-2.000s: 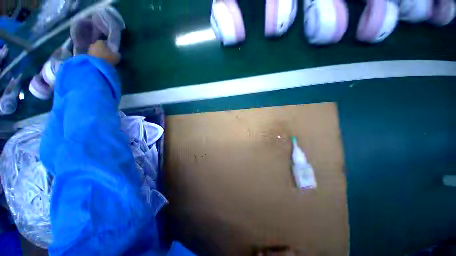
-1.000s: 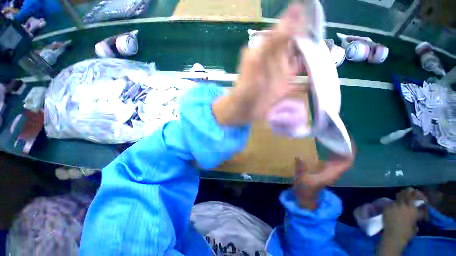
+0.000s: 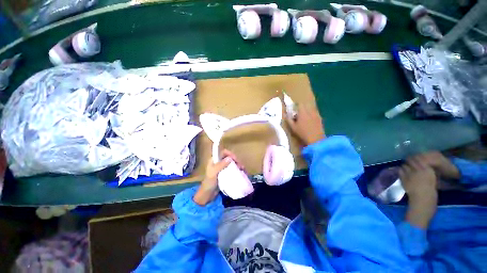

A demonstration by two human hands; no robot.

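A white cat-ear headset (image 3: 251, 121) with two pointed ears and pink ear pads is held over the brown cardboard sheet, ears pointing away from me. My left hand (image 3: 214, 173) is shut on it at the left ear cup. My right hand (image 3: 307, 123) is at the right part of the cardboard, with its fingers on the small white glue bottle (image 3: 290, 104), whose tip points away. The hand hides the bottle's lower part.
White ear covers (image 3: 155, 120) lie heaped in a tray at the left, with a clear plastic bag (image 3: 40, 122) beside them. Several headsets (image 3: 317, 26) stand along the far side. At the right are another person's hands (image 3: 422, 178), a second bottle (image 3: 400, 108) and another parts tray (image 3: 435, 80).
The headset has come down over the cardboard and is seen from the front. My left hand has lowered with it. My right hand has left the headset and moved to the glue bottle.
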